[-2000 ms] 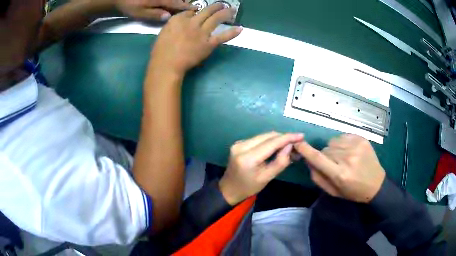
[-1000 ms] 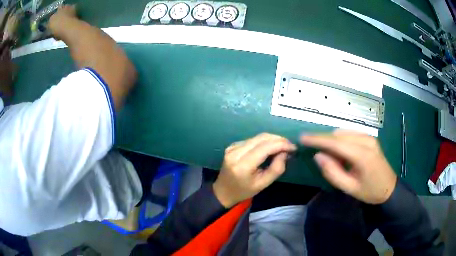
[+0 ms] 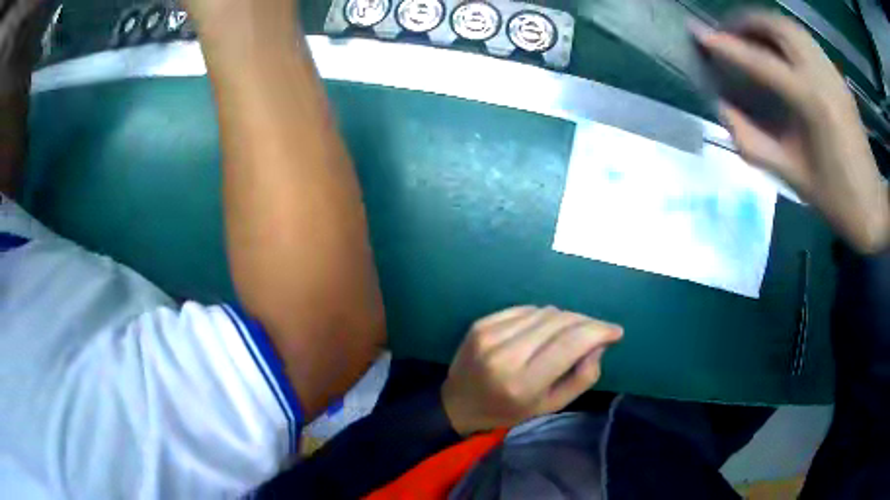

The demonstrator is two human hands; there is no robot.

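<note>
The white sheet [image 3: 664, 215] lies bare on the green bench. My right hand [image 3: 800, 117] is raised above the sheet's far right corner, motion-blurred. It grips a blurred grey flat thing [image 3: 649, 34] that reaches to the upper left and looks like the fixture plate; its details do not show. My left hand [image 3: 532, 366] is at the bench's near edge, below and left of the sheet, fingers curled together with the fingertips pointing right. Whether it pinches something small cannot be seen.
A tray of round components [image 3: 449, 21] lies beyond the white guide strip [image 3: 439, 86]. A coworker's bare forearm [image 3: 283, 195] reaches across the bench at left. Tweezers [image 3: 802, 312] lie at right. More round parts [image 3: 151, 20] show at upper left.
The fixture plate has left the white sheet. My right hand has moved from beside my left hand up and right. The coworker's arm has swung back over the bench. My left hand stays low.
</note>
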